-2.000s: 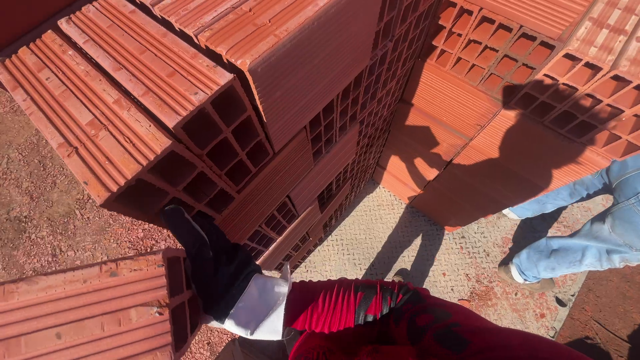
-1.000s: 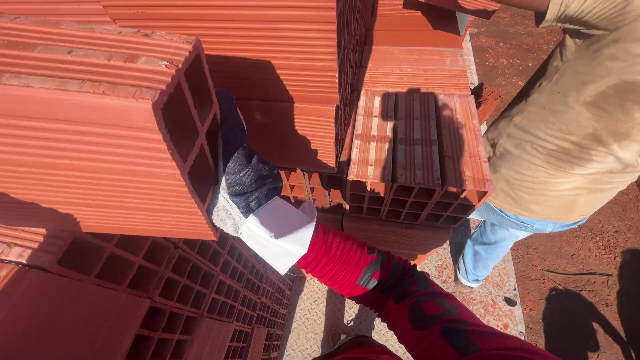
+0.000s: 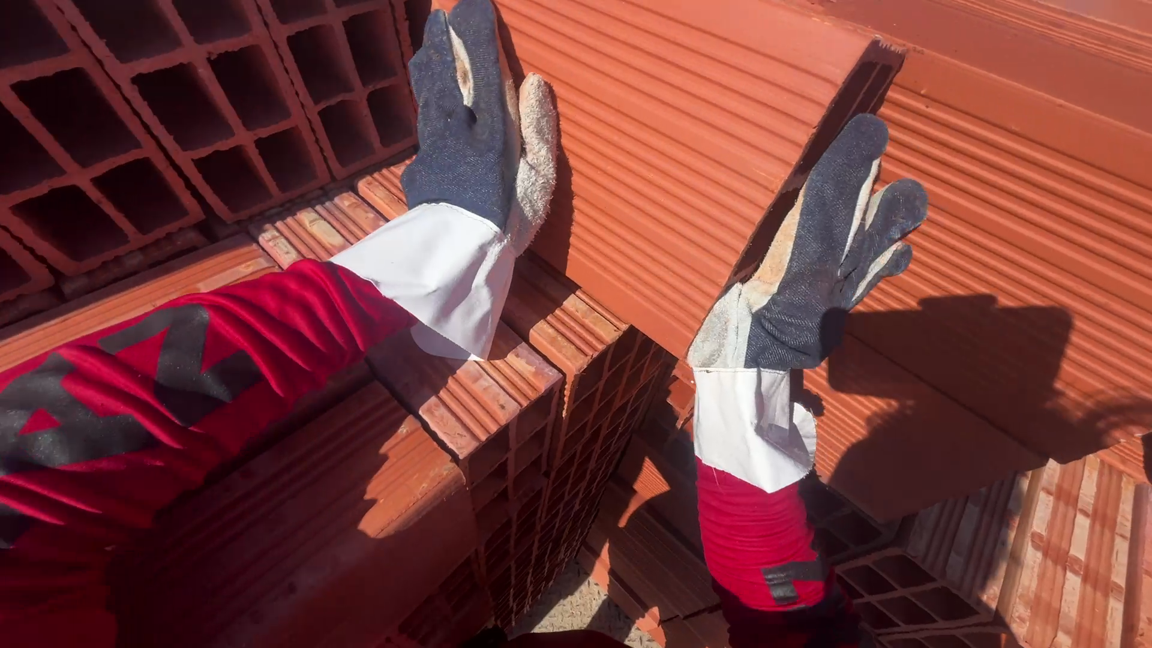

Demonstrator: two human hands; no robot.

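Observation:
Both my hands wear blue denim work gloves with pale palms and white cuffs, over red sleeves. A ribbed red hollow clay block (image 3: 666,153) lies between them, tilted, near the top of the stack. My left hand (image 3: 477,135) rests flat along its left end, fingers pointing up. My right hand (image 3: 810,252) presses its palm and heel against the block's right, open-celled end, with the fingers spread. The two hands clasp the block from opposite ends. Its far side runs out of view.
Stacked hollow blocks with open cells (image 3: 180,108) stand at the upper left. More blocks (image 3: 477,396) form a stepped stack below my left forearm. Ribbed blocks (image 3: 1017,234) lie at the right, under a shadow. A strip of floor (image 3: 580,603) shows at the bottom.
Both hands are now in view on a block; one second ago only one gloved hand showed, at a block's open end. The other person has left the view, which has shifted a lot.

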